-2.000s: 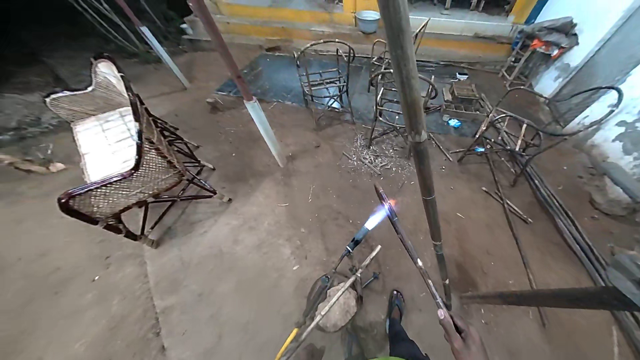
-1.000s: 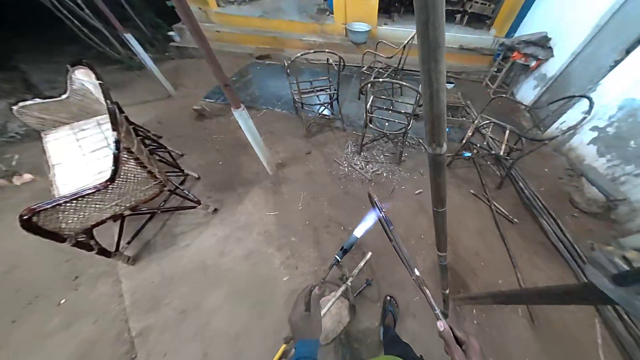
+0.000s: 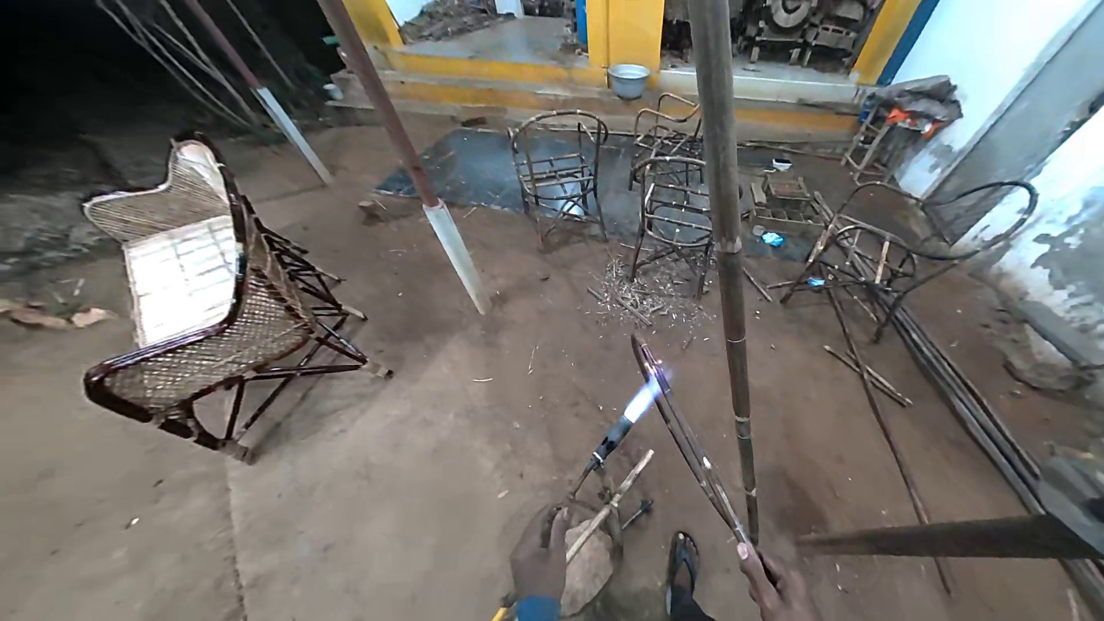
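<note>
Near the bottom centre, my left hand (image 3: 542,552) is at the rear end of a gas torch (image 3: 611,442); its fingers partly hide the contact. A blue-white flame from the torch meets a brown cane pole (image 3: 690,448) close to its far end, where the surface glows. My right hand (image 3: 772,586) is closed around the near end of that cane, which slants up and left. A pale stick (image 3: 634,479) lies across a stone (image 3: 588,569) beside my left hand.
An upright bamboo pole (image 3: 733,328) stands just right of the cane. A woven cane seat (image 3: 207,371) stands left. Cane chair frames (image 3: 561,168) and shavings (image 3: 642,289) lie ahead. Long poles (image 3: 975,397) lie at right, near a dark beam (image 3: 940,536). My sandalled foot (image 3: 681,556) is below.
My left hand, out of clear view two seconds ago, now shows at the torch's rear. The flame stays on the cane near its far end, and my right hand still holds the near end.
</note>
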